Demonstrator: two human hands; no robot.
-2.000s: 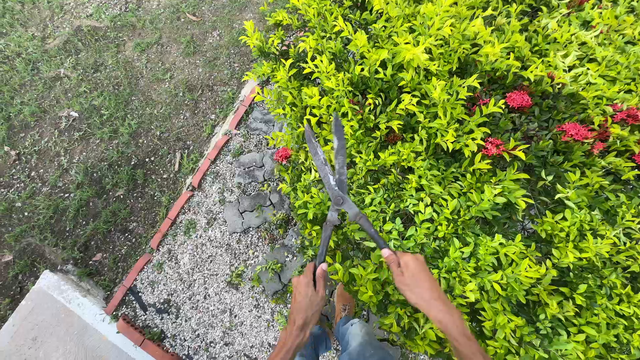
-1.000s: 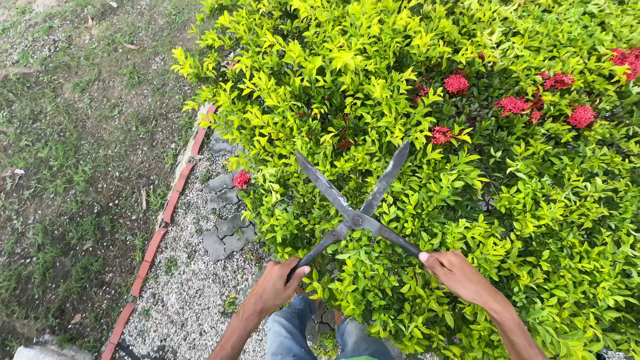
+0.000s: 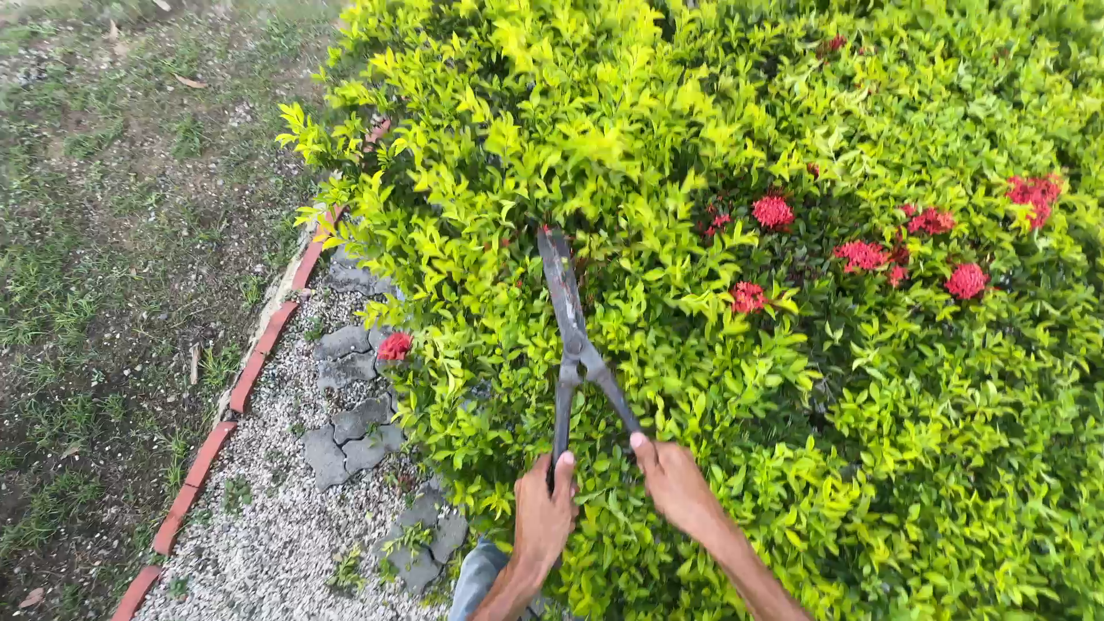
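A pair of metal hedge shears [image 3: 571,315] lies over a leafy yellow-green hedge [image 3: 914,414], its blades together and their tips among the upper leaves. My left hand [image 3: 545,509] grips the left handle near the hedge's lower edge. Around the end of the right handle is my right hand [image 3: 677,483], with its thumb along the handle. The two handles stand apart in a narrow V. Red flower clusters [image 3: 772,211] grow in the hedge to the right of the blades, and another red flower [image 3: 395,347] shows at its left edge.
Grey paving stones [image 3: 349,444] and pale gravel [image 3: 267,526] run along the hedge's left side. A red brick border [image 3: 250,379] separates them from patchy grass and soil [image 3: 95,285]. Part of a jeans leg [image 3: 479,578] shows at the bottom.
The shears' blades, spread wide a second ago, are now together. My hands have moved toward each other, both still on the handles.
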